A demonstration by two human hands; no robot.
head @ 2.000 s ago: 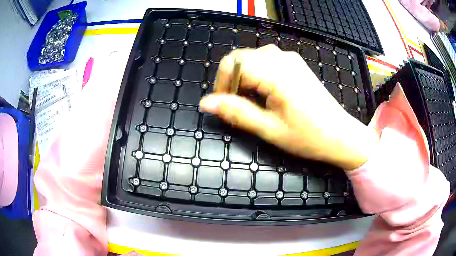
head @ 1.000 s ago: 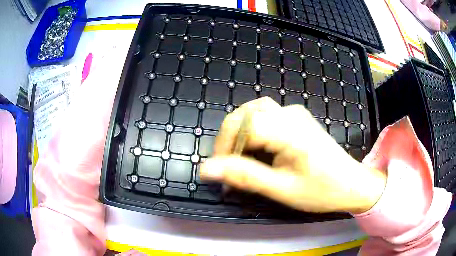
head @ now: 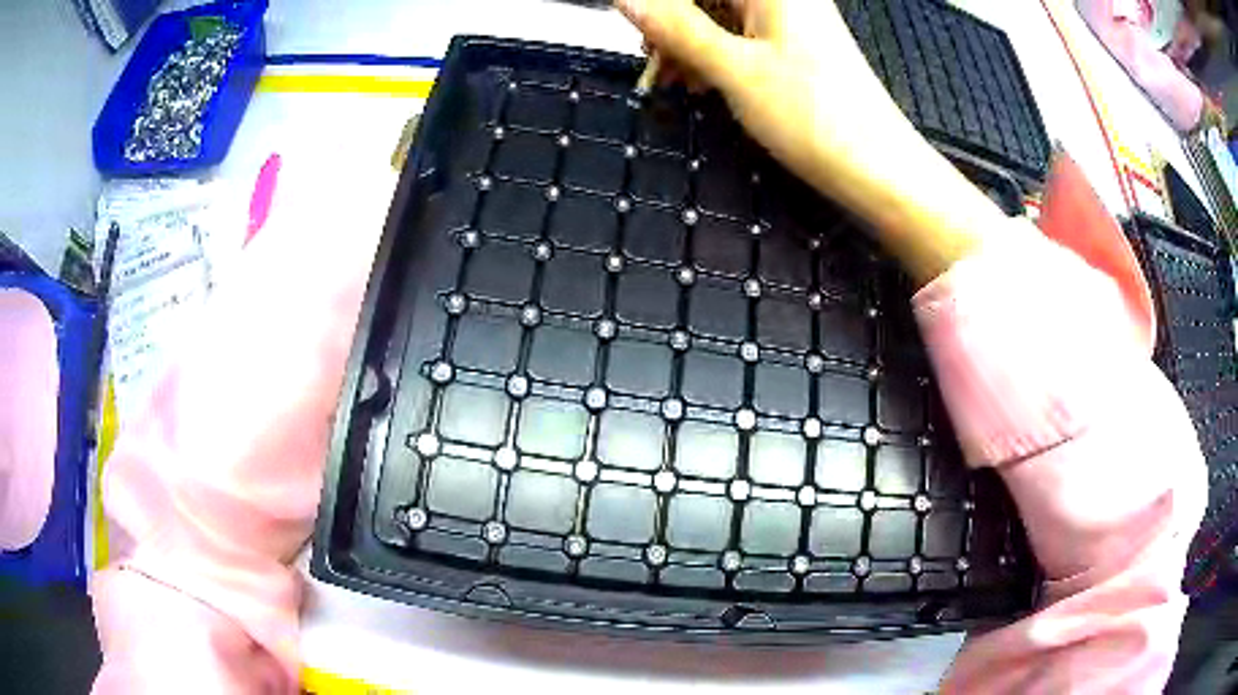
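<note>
A black plastic tray (head: 469, 587) with a raised rim and a grid lies in front of me. Tiny silvery parts (head: 596, 399) sit at the grid crossings. My right hand (head: 733, 54) is over the tray's far edge, cut by the picture's top. It grips a thin tan stick (head: 649, 73), whose tip is near a crossing in the far row; the fingers hide most of it. My left sleeve (head: 224, 462) runs up beside the tray. A small tan patch (head: 405, 141) at the tray's left rim may be part of my left hand; its grip cannot be made out.
A blue bin (head: 242, 84) of loose silvery parts is upper left, with printed paper (head: 156, 278) and a bright pink stick (head: 264, 196) below it. Another black tray (head: 957, 82) lies beyond. More black trays (head: 1202, 319) are at right. A person's pink sleeve (head: 1147, 54) shows upper right.
My right hand has moved from the tray's near middle to its far edge. The tray now sits further right and slightly lower in the picture. The tan patch at its left rim has appeared.
</note>
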